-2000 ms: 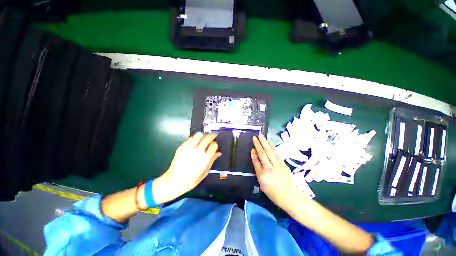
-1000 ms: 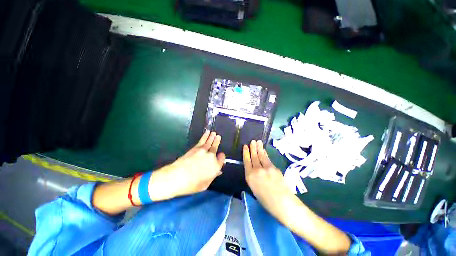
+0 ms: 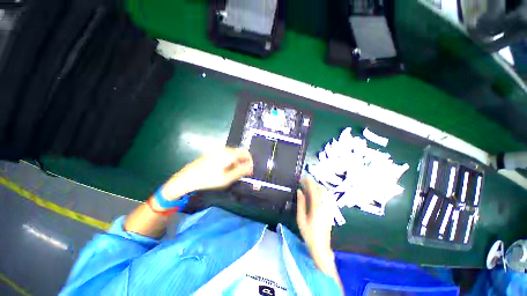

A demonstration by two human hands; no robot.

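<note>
A tablet unit [image 3: 271, 119] lies on the dark green mat in front of me, its circuit board at the far end. A black twin-panel battery pack [image 3: 284, 165] sits flat in its bay, with a seam down the middle. My left hand [image 3: 222, 167] is at the unit's left edge, fingers curled and slightly blurred; whether it touches the unit is unclear. My right hand [image 3: 314, 208] is beside the unit's lower right edge, blurred, near the white strips. I see nothing held in either hand.
A pile of white liner strips [image 3: 361, 173] lies right of the unit. A clear tray [image 3: 411, 222] of black batteries is further right. A black stack [image 3: 75, 87] stands left. Tablet units [image 3: 249, 20] lie on the green belt beyond a white rail [image 3: 277, 82]. A blue bin [image 3: 381, 272] is lower right.
Both hands have come off the battery's face and moved outward, the left to the unit's left side, the right to its right side. The camera view has shifted.
</note>
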